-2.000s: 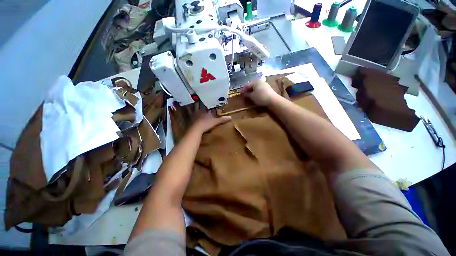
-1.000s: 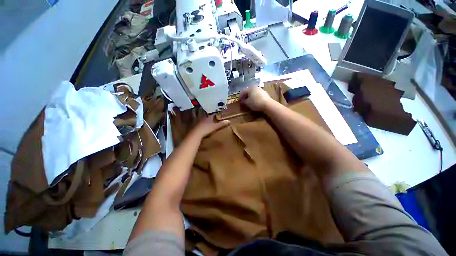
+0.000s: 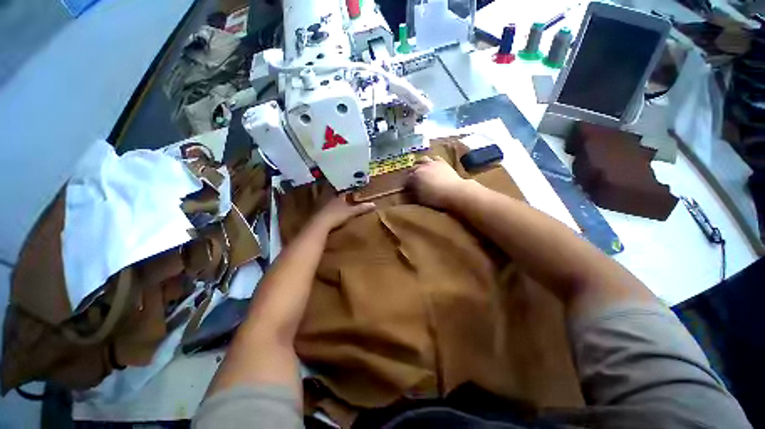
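A large brown garment panel [image 3: 377,285] with a slit covers the table edge and my lap. Its upper part lies under the white sewing machine head [image 3: 327,126]. A brass-yellow clamp frame [image 3: 392,165] sits on the cloth below the head. My left hand [image 3: 340,209] lies on the panel at the frame's left end, fingertips partly hidden by the machine head. My right hand [image 3: 432,182] is at the frame's right side with fingers bent down; whether they pinch cloth cannot be told. A small black block [image 3: 482,157] lies on the panel's upper right.
A heap of brown panels [image 3: 138,318] with white cloth [image 3: 126,218] lies left. Dark brown pieces [image 3: 621,172], thread snips [image 3: 703,219] and a grey-framed screen [image 3: 606,63] are right. Thread cones [image 3: 532,42] stand behind. A white sheet [image 3: 545,197] lies on the dark bed.
My right hand has shifted slightly down, off the yellow frame, showing more of it. My left hand stays on the cloth. The whole view has shifted a little.
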